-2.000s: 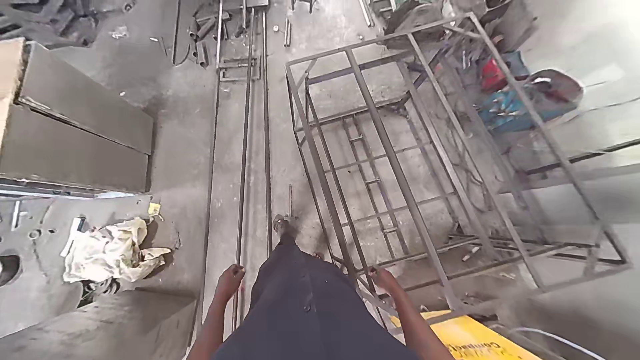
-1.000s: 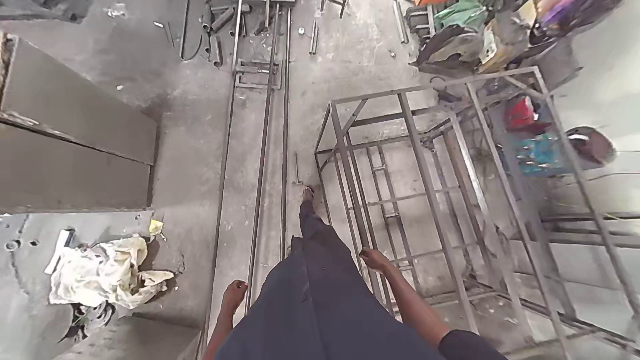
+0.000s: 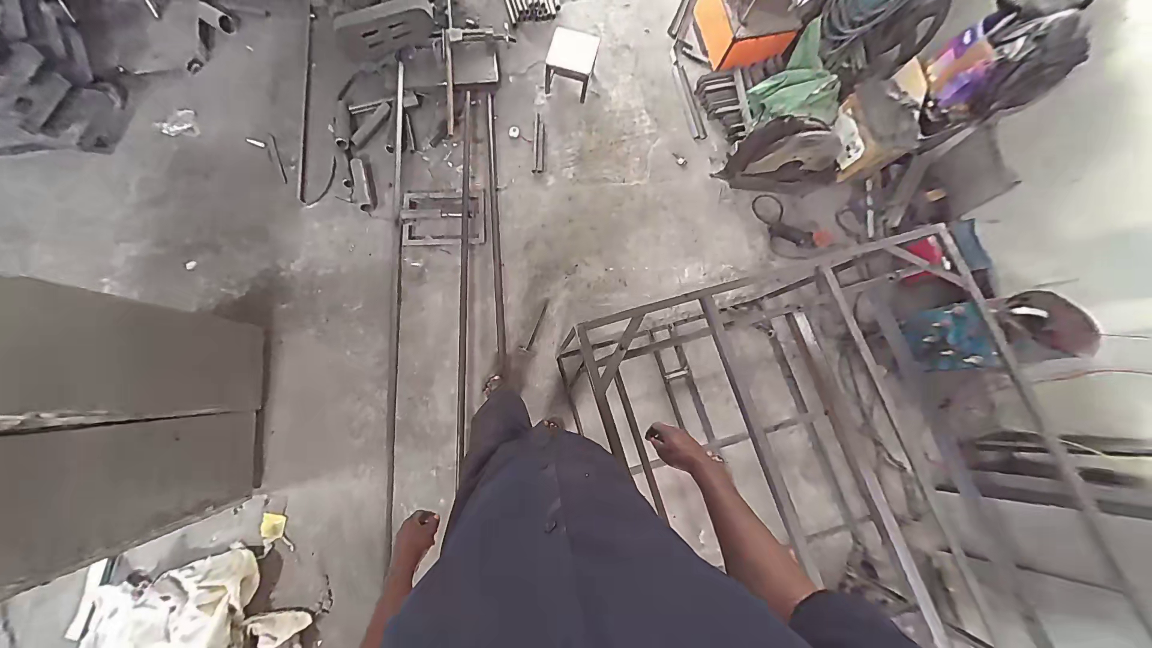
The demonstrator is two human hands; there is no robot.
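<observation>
My left hand [image 3: 418,533] hangs low at the left of my dark clothing, fingers curled, above the floor beside long metal bars [image 3: 393,360]. Nothing shows in it. My right hand [image 3: 677,447] is to the right of my body, its fingers bent, over the near left part of a welded metal tube frame [image 3: 738,396]. No held object can be made out there, and whether it touches the frame cannot be told. One foot [image 3: 491,385] shows ahead of my clothing, near the end of a long bar [image 3: 498,270].
Grey metal cabinets or boxes [image 3: 126,378] stand at the left, a pale crumpled cloth [image 3: 180,598] below them. Ahead are a small rectangular frame [image 3: 443,218], short pipe pieces [image 3: 362,180] and a white-topped stool [image 3: 571,54]. A cluttered pile with a green cloth [image 3: 799,90] lies at the upper right.
I have walked forward along the long bars. The view has tilted up, bringing in the stool and more of the pile. My right hand has swung about beside the tube frame.
</observation>
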